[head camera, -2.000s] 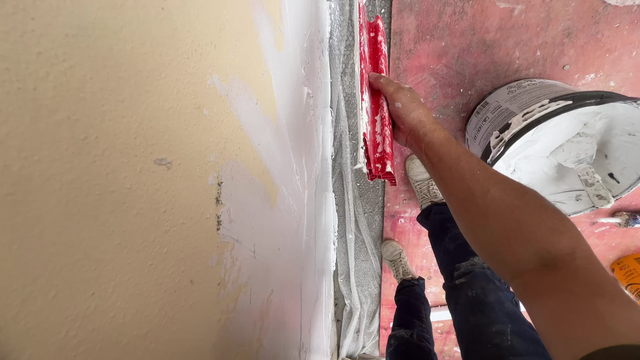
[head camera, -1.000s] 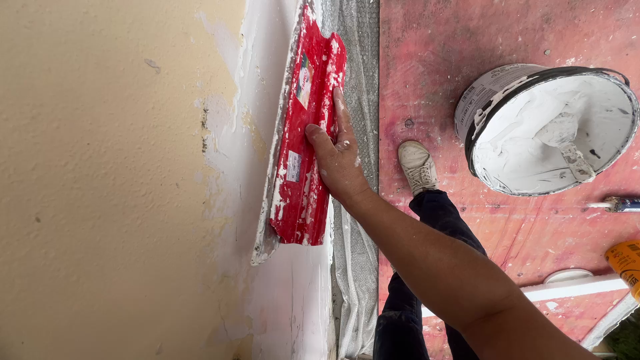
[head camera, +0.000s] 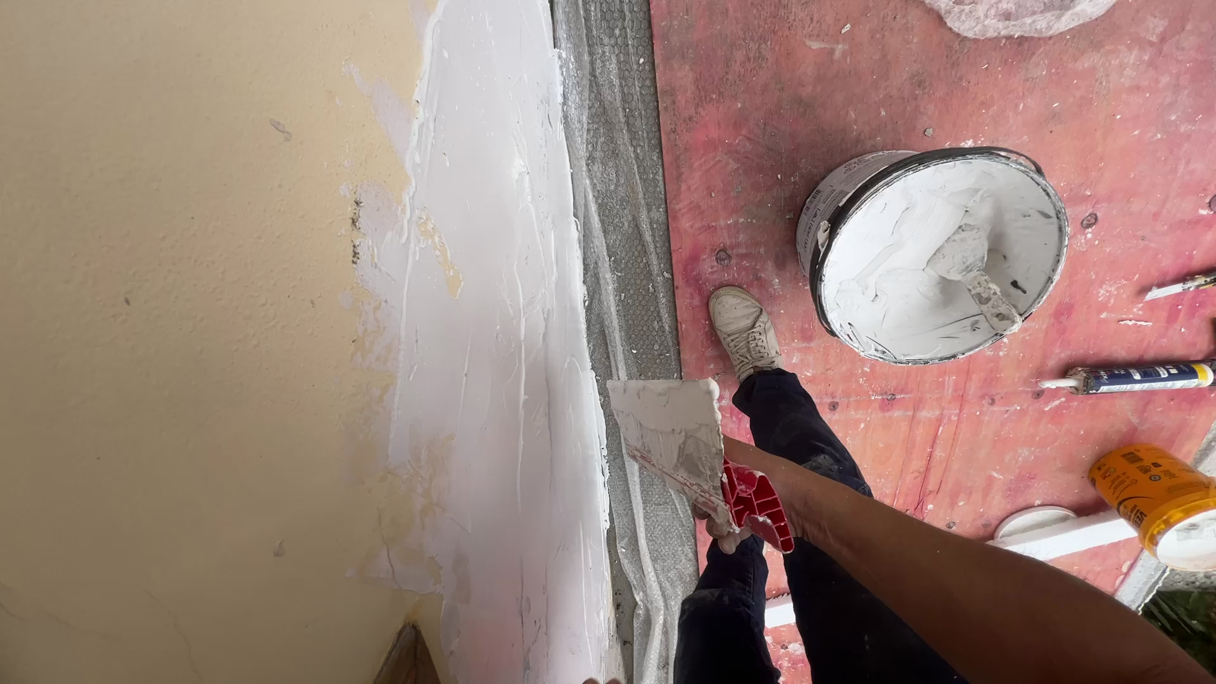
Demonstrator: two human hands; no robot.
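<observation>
My right hand point(head camera: 727, 534) is closed around the red handle of a wide plastering spatula point(head camera: 671, 427), partly hidden behind it. The blade carries white and greyish filler and is clear of the wall, in front of the plastic sheeting. On the left, a broad band of wet white filler point(head camera: 503, 313) with ridges runs along the beige wall point(head camera: 190, 313). Only fingertips, apparently of my left hand point(head camera: 603, 680), show at the bottom edge; what they do is hidden. An open bucket of white filler point(head camera: 883, 285) has a coated putty knife point(head camera: 978, 275) lying inside.
Bubble-textured plastic sheeting point(head camera: 627, 190) lies between the wall and the red floor board point(head camera: 760, 123). A cartridge point(head camera: 1145, 378), an orange tub point(head camera: 1154, 484) and a white strip point(head camera: 1069, 537) are on the right. My shoe point(head camera: 744, 328) is near the bucket.
The spatula was lying along the wall one second ago; my right hand now has it away from the wall, turned end-on. White filler now covers more of the wall band in view.
</observation>
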